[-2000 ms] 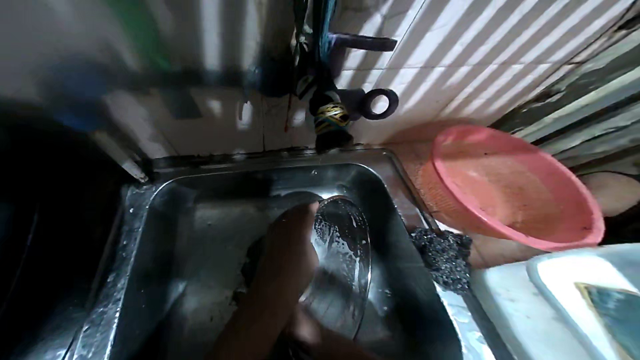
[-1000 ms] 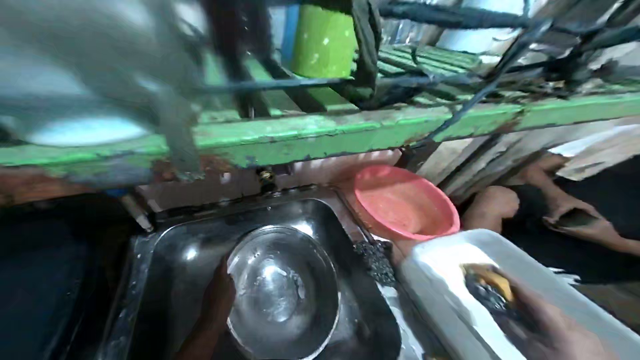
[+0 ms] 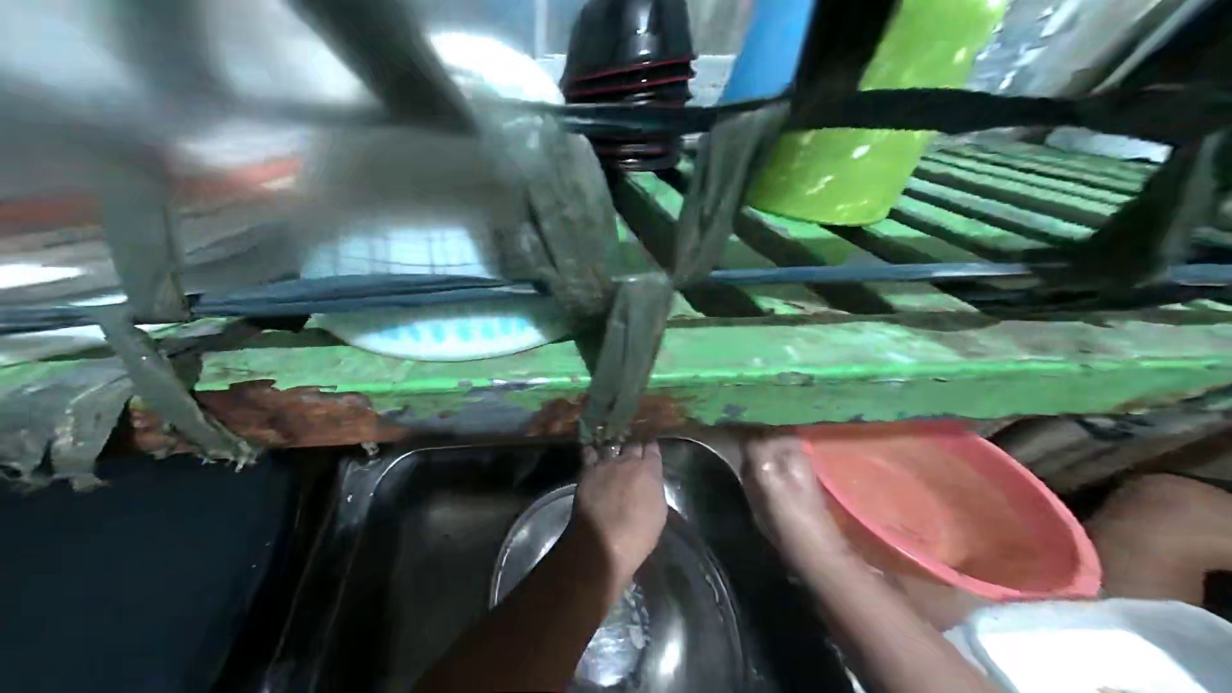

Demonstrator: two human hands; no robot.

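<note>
A metal bowl (image 3: 688, 597) with a shiny, wet inside lies in the stainless steel sink (image 3: 414, 558). My left hand (image 3: 624, 505) reaches over it to the sink's back edge, its fingertips close to what looks like a tap, partly behind a hanging cloth strip. Whether those fingers grip anything cannot be told. At the sink's back right corner is my right hand (image 3: 784, 481), beside the pink plastic basin (image 3: 962, 510); its fingertips are partly hidden by the shelf edge. Nothing is plainly seen in it.
A green slatted shelf (image 3: 866, 375) crosses above the sink, carrying a lime green container (image 3: 847, 164), stacked black bowls (image 3: 630, 77) and a plate (image 3: 433, 332). Cloth strips (image 3: 626, 356) hang from it. A white tub (image 3: 1097, 645) stands lower right, near another person's bare limb (image 3: 1169, 539).
My right hand has gone from the white tub, where it held a dark and yellow thing, to the sink's back corner. My left hand has moved from the bowl's side to the sink's back edge.
</note>
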